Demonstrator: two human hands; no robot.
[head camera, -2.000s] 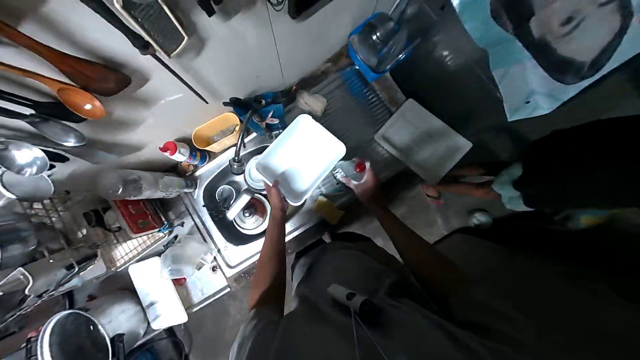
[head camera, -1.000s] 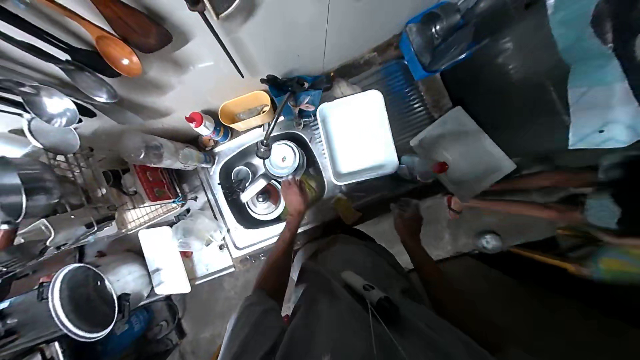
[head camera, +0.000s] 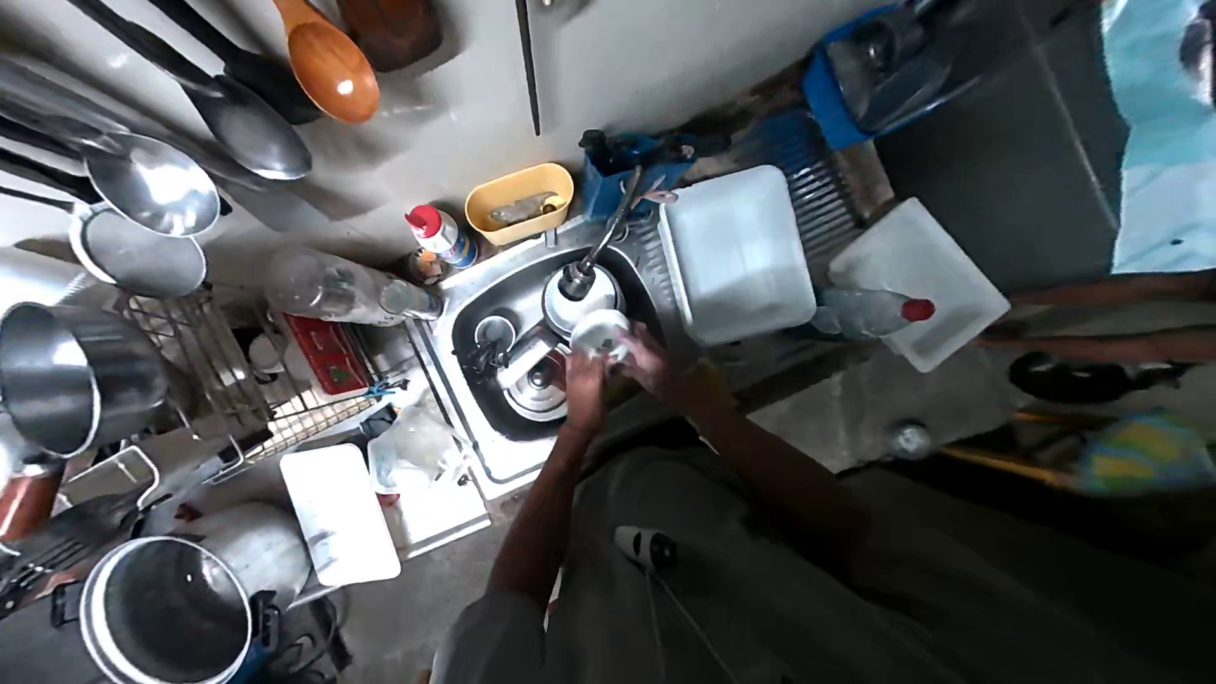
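Over the front part of the sink, both my hands are on a small white cup or bowl. My left hand grips its near side, and my right hand has its fingers on the right side. Behind the cup, a white dish sits under the faucet. A round metal lid or pan and a cup lie in the basin. The white plastic tray rests on the drainboard. A clear plastic bottle with a red cap lies right of it.
A yellow container and a red-capped bottle stand behind the sink. Ladles and spoons hang on the wall at the left. A large pot stands at lower left. Another person's arms reach in at the right, near a pale board.
The white tray, earlier in my left hand, now lies on the drainboard. My right hand has let go of the bottle and moved left to the sink, where both hands now meet at a cup.
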